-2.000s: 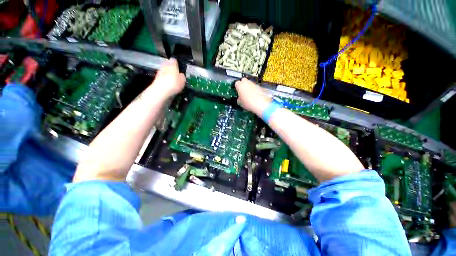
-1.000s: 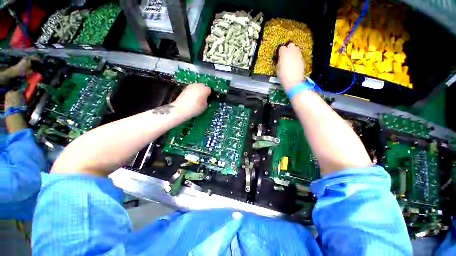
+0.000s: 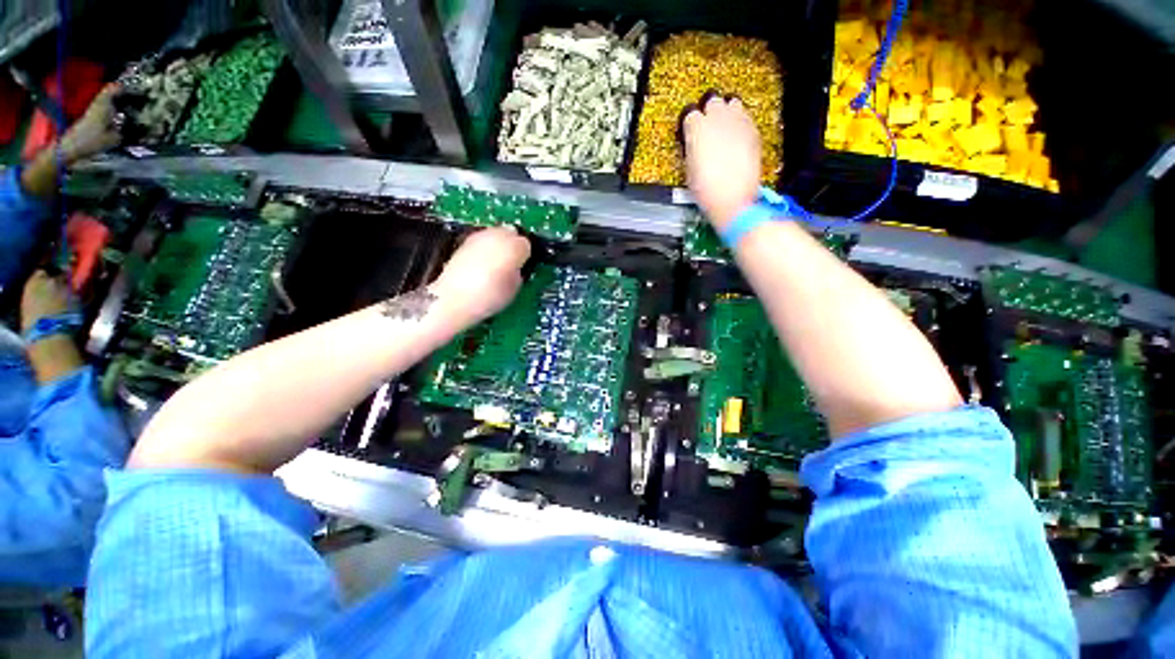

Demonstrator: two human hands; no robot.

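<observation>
A green circuit board [image 3: 567, 354] with rows of small silvery parts lies in a black pallet in front of me. My left hand [image 3: 487, 268] is over its upper left corner, fingers curled; whether it holds a part is hidden. A narrow green board [image 3: 509, 213] lies just behind that hand. My right hand [image 3: 723, 148], with a light blue band at the wrist, is in the bin of small yellow components [image 3: 670, 88]. Its dark-covered fingertips touch the heap; what they pinch cannot be seen.
Bins of pale components [image 3: 573, 97] and large yellow components [image 3: 934, 97] flank the small yellow ones. Metal uprights [image 3: 432, 90] stand left. A blue cord [image 3: 892, 167] hangs by my right hand. More boards lie right [image 3: 1076, 425] and left [image 3: 219, 290]. A neighbour's hands [image 3: 90, 129] work at far left.
Two seconds ago both hands were at the narrow board. My right hand has since moved into the small yellow bin, and my left hand over the large board's corner. The neighbour's hand has reached toward the far-left bins.
</observation>
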